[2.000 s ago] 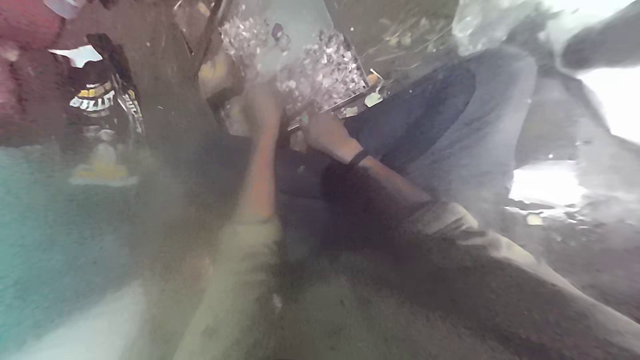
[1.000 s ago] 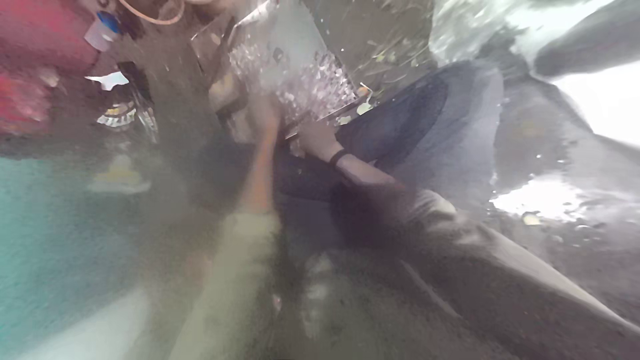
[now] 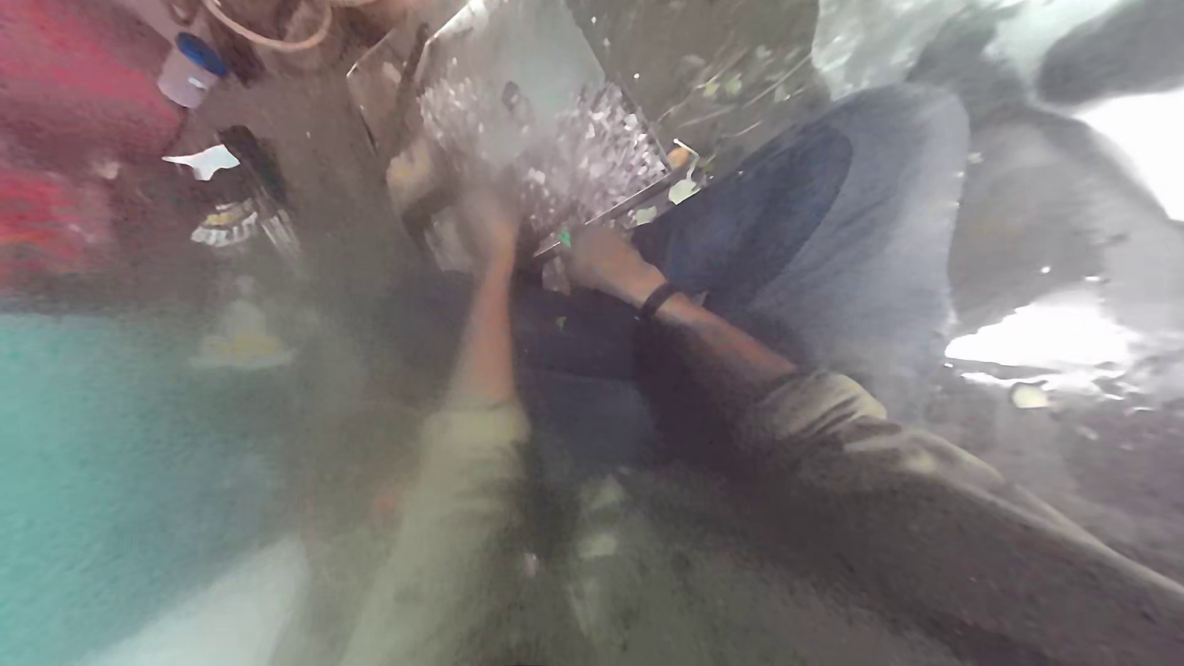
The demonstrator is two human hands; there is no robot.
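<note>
The view is hazy and blurred. A flat tray or board (image 3: 546,55) lies in front of my legs, with many small pale pieces (image 3: 601,153) spread over its near part. My left hand (image 3: 486,217) is at the tray's near left part, too blurred to show its fingers or anything in them. Close to the tray's near edge is my right hand (image 3: 606,259), its fingers curled; whether it holds something cannot be told. A dark band (image 3: 659,301) circles the right wrist. A small green bit (image 3: 564,236) shows beside the right fingers.
My bent knee in blue jeans (image 3: 888,176) is right of the tray. At the upper left are a pale container with a blue lid (image 3: 190,74), a cable or hose loop (image 3: 277,42) and a white scrap (image 3: 205,162). Clear plastic sheeting (image 3: 879,46) lies at the upper right.
The view has shifted, bringing the blue-lidded container and the loop into sight at the upper left. Both hands stay by the tray's near side.
</note>
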